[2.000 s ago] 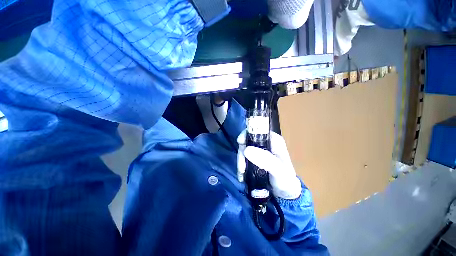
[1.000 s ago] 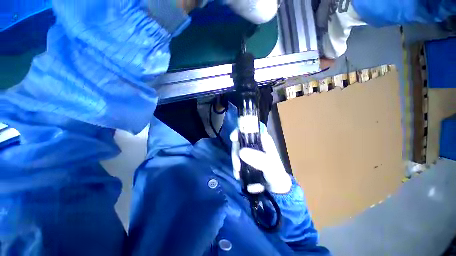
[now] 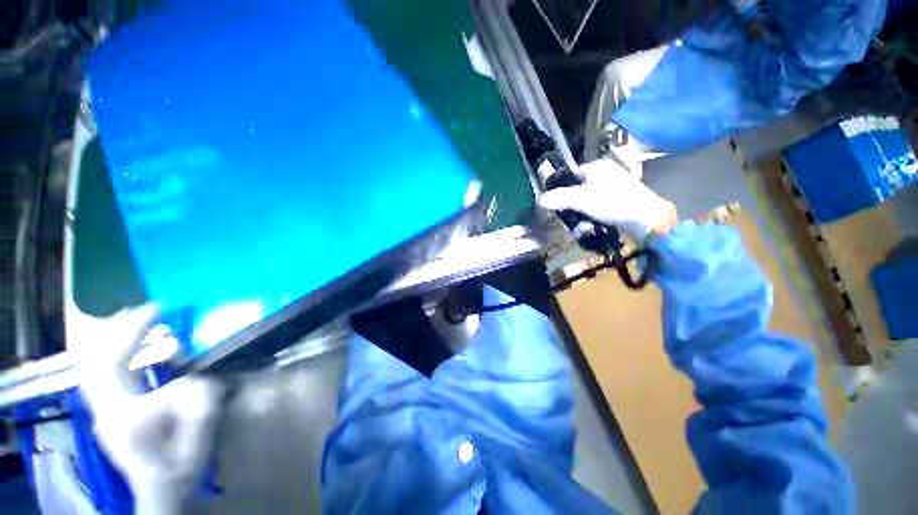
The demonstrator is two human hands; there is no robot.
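A large glossy blue enclosure (image 3: 272,151) lies on the green mat (image 3: 428,60), turned at an angle, with its dark end panel (image 3: 332,302) along the near edge. My right hand (image 3: 614,201), in a white glove, is closed around the black electric screwdriver (image 3: 549,161) to the right of the enclosure. The screwdriver's nose points up and left over the aluminium frame, and its cord loops below the hand. My left hand (image 3: 151,412), gloved in white and blurred, is at the enclosure's near left corner; whether it touches or holds anything cannot be told.
An aluminium rail (image 3: 473,256) runs along the station's near edge. Another person's blue sleeve (image 3: 745,80) is at the upper right. A cardboard-topped pallet (image 3: 624,372) is on the floor at right, with blue boxes (image 3: 840,166) beyond. Something blue hangs at lower left (image 3: 55,453).
The view has swung and now shows the blue enclosure. My right hand has carried the screwdriver from in front of my body to the frame right of the enclosure. My left hand has moved to the lower left.
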